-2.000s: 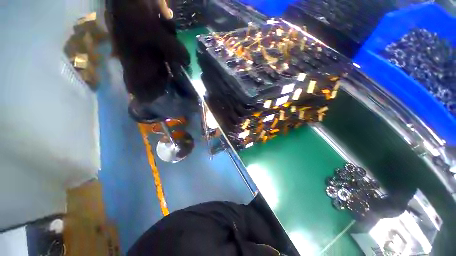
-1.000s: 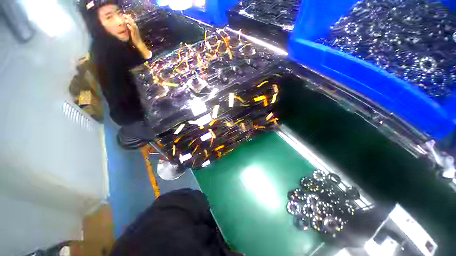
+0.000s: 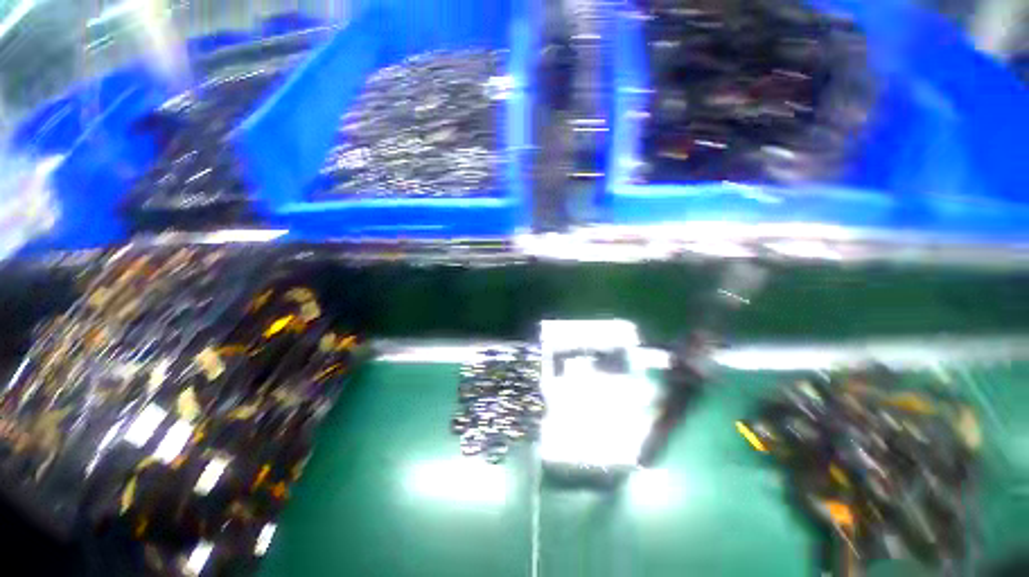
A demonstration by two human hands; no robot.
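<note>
The view is blurred by motion. No hand of mine can be made out. A white box (image 3: 592,406) stands on the green bench (image 3: 384,473) near the centre. A heap of black-and-silver rings (image 3: 497,404) lies against its left side. A dark elongated tool, perhaps the electric screwdriver (image 3: 675,400), is at its right side. A pile of black units (image 3: 891,468) with orange and yellow tails lies at the right.
Stacked black trays (image 3: 169,417) with orange strips and white labels stand at the left. On the raised shelf behind, one blue bin (image 3: 395,216) holds small ring-like parts and another blue bin (image 3: 790,209) holds dark parts. Another blue bin is at the far left.
The view has swung right and levelled. The trays and rings now appear further left. The whole white box and the right pile have come into view, and the other person has left it.
</note>
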